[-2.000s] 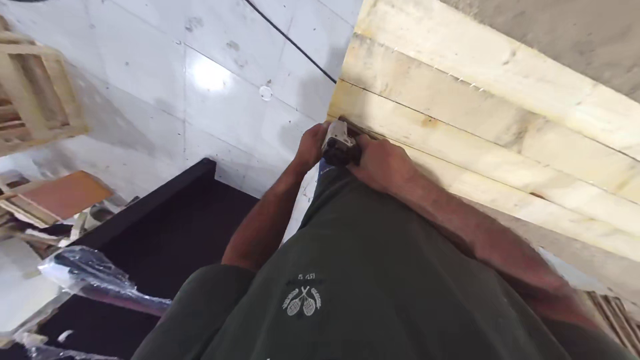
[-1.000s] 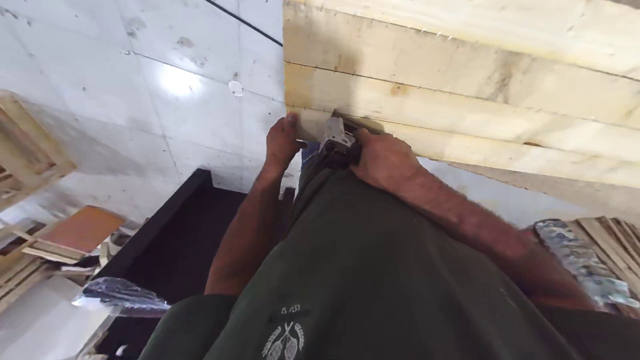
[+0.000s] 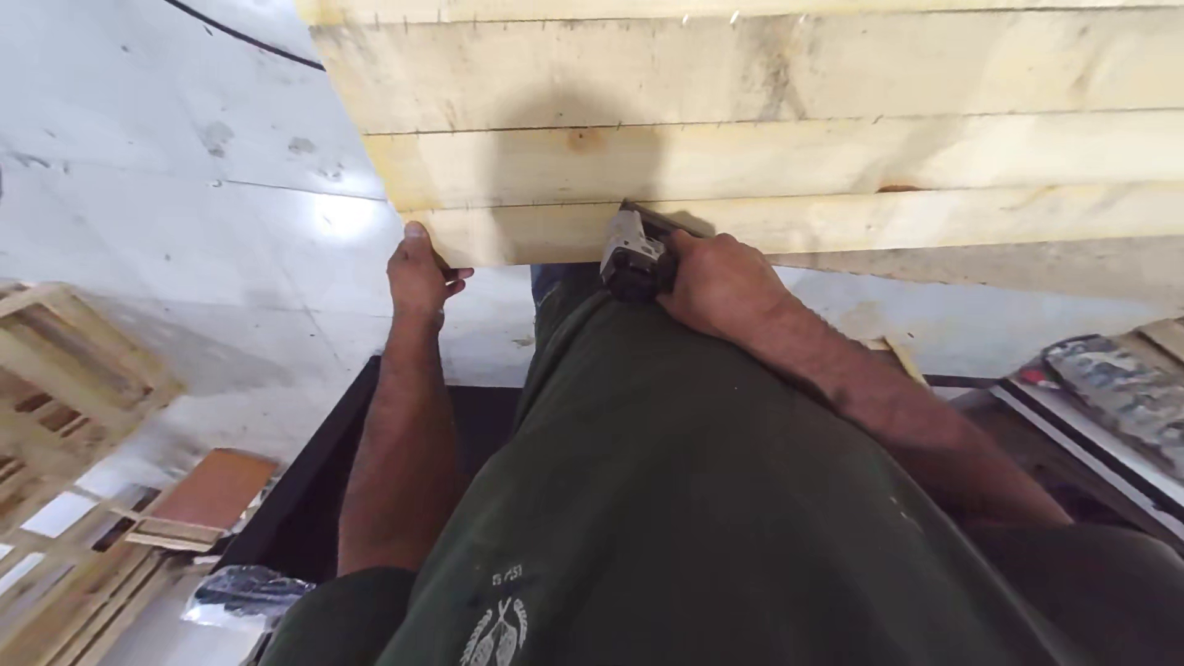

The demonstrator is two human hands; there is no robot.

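Note:
A panel of pale wooden boards (image 3: 721, 74), laid edge to edge, fills the top of the head view. My left hand (image 3: 421, 273) grips the near left corner of the nearest board (image 3: 527, 236), thumb on top and fingers curled under the edge. My right hand (image 3: 717, 282) is closed around a grey and black power nailer or stapler (image 3: 636, 254). The tool's nose rests at the seam between the two nearest boards, right of my left hand. My fingers and the tool's body hide its handle.
Wooden frames (image 3: 83, 351) and a reddish-brown panel (image 3: 215, 488) lie at left. A black-edged surface (image 3: 310, 472) is below my left arm. A dark cable (image 3: 250, 37) crosses the pale floor. A plastic-wrapped item (image 3: 245, 597) sits lower left, a patterned bundle (image 3: 1115, 388) at right.
My left hand was beside the tool two seconds ago and now holds the board's corner, farther from it. The tool is now farther right along the boards. The view has turned.

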